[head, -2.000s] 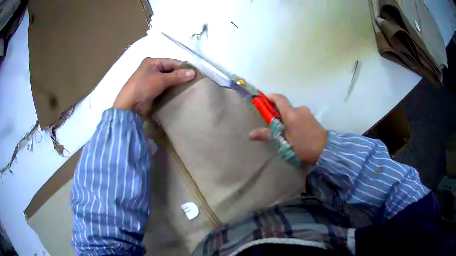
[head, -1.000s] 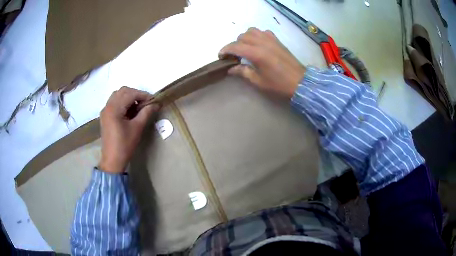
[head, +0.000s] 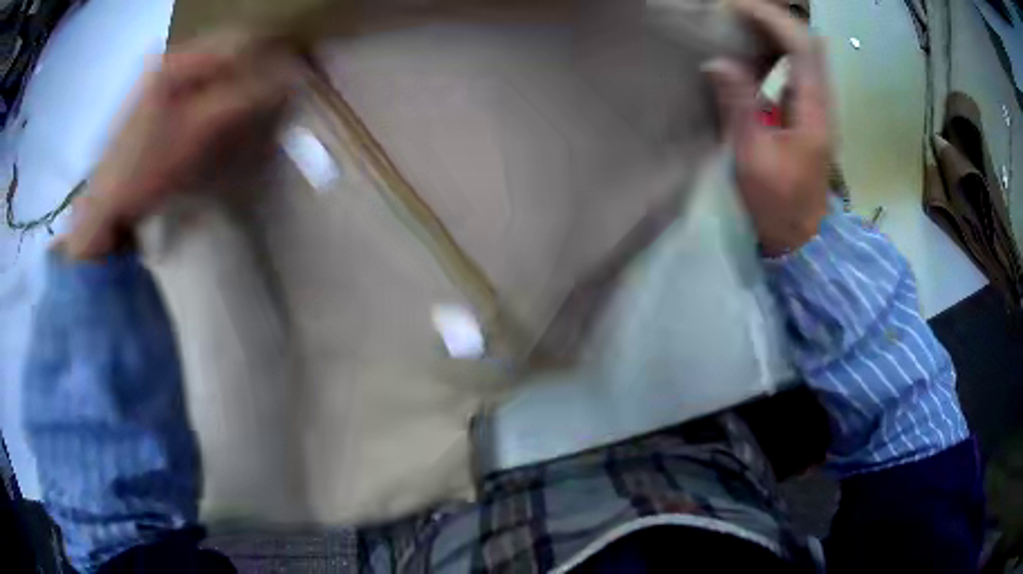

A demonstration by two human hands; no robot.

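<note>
A large brown front panel [head: 370,269], blurred by motion, is lifted with its pale wrong side showing. A tan yoke seam [head: 409,213] runs slanting down it, with one white patch [head: 309,157] and another lower down. My left hand [head: 185,129], blurred, grips the panel's upper left part. My right hand [head: 780,146] is at its upper right edge, thumb and fingers around the cloth. The shears [head: 771,116] are mostly hidden behind my right hand; only a bit of red handle shows.
A folded stack of brown panels [head: 967,191] lies at the table's right side. Loose threads [head: 45,213] lie at the left on the white tabletop [head: 662,325]. A plaid apron [head: 628,493] is at the bottom, and dark floor shows at the lower right.
The shears were let go between the two earlier frames. Since then the panel has been raised and shifted away from me, baring tabletop near the apron, and my hands have moved farther apart.
</note>
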